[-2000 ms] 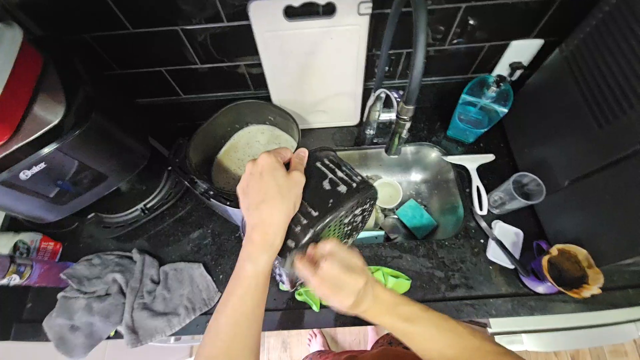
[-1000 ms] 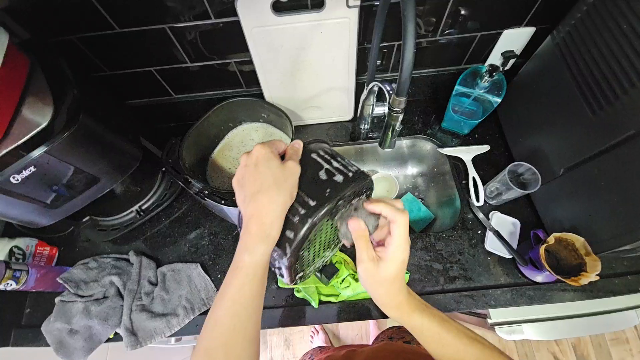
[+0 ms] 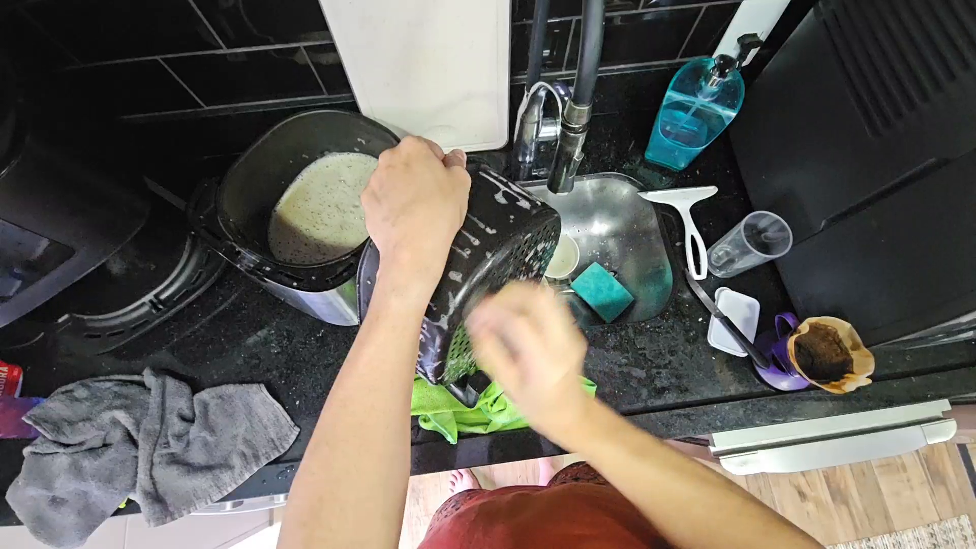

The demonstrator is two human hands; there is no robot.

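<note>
My left hand [image 3: 415,206] grips the rim of a black air fryer basket [image 3: 496,236], tilted on its side with its perforated bottom toward the right. White suds streak its wall. My right hand [image 3: 526,343], blurred, is at the perforated bottom; what it holds is hard to see now, though a grey scouring pad shows in it one second ago. Left of the basket stands the air fryer drawer [image 3: 252,183], with cloudy, foamy water [image 3: 324,210] inside. A bright green cloth [image 3: 473,412] lies beneath the basket at the counter's front edge.
A steel sink [image 3: 625,229] holds a teal sponge [image 3: 602,292] and a small cup [image 3: 563,257] under the faucet [image 3: 568,145]. Right of it are a squeegee [image 3: 688,221], clear cup [image 3: 751,244], knife [image 3: 728,324] and coffee filter [image 3: 827,354]. A grey towel [image 3: 152,450] lies left, near the air fryer [image 3: 69,168].
The right hand has shifted about on the basket's perforated bottom, while the left hand keeps its hold on the rim. The basket stays tilted beside the drawer.
</note>
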